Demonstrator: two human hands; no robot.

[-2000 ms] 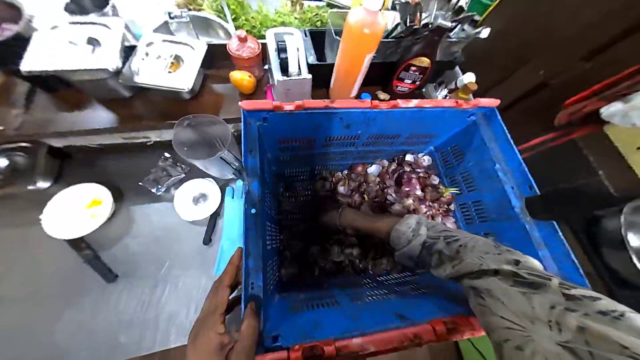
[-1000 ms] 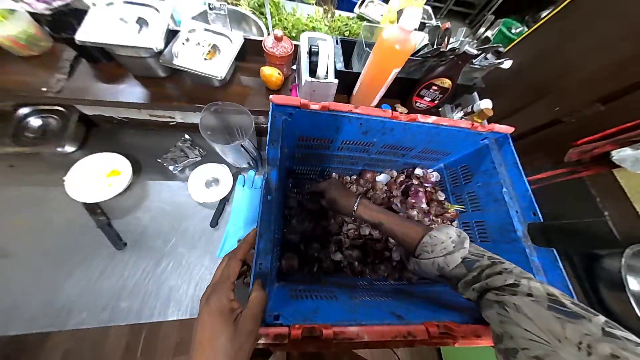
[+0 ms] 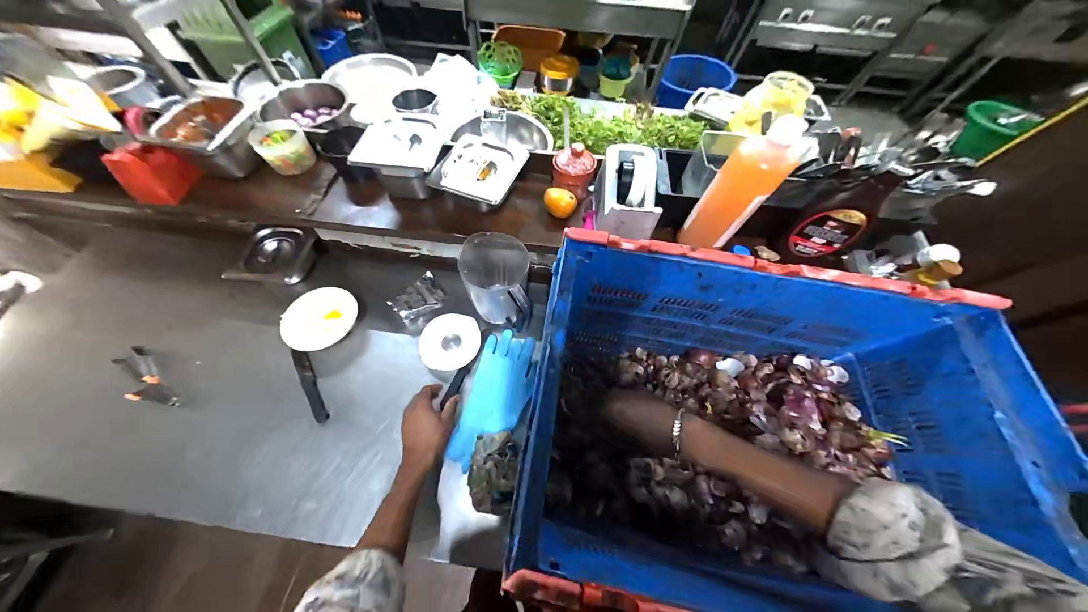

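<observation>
My right hand (image 3: 625, 416) is sunk among onions and loose onion skins (image 3: 790, 408) in the left part of a blue plastic crate (image 3: 952, 382) with red edges; shadow and blur hide its fingers. On the steel counter, my left hand (image 3: 427, 425) is at the black knife handle (image 3: 456, 387) below a small white bowl (image 3: 450, 342); whether its fingers grip the handle is unclear. Just right of that hand lies a light blue glove (image 3: 493, 387), with a dark crumpled cloth (image 3: 494, 473) below it, against the crate's left side.
A white plate (image 3: 320, 320), a black-handled knife (image 3: 309, 387), a clear jug (image 3: 495, 276) and a steel container (image 3: 279, 253) stand on the counter. Steel trays (image 3: 482, 170), an orange bottle (image 3: 741, 187) and a dark sauce bottle (image 3: 837, 221) line the shelf behind.
My left hand has left the crate's left edge and moved left to the counter by the small bowl. My right hand stays inside the crate. The view has swung to the left.
</observation>
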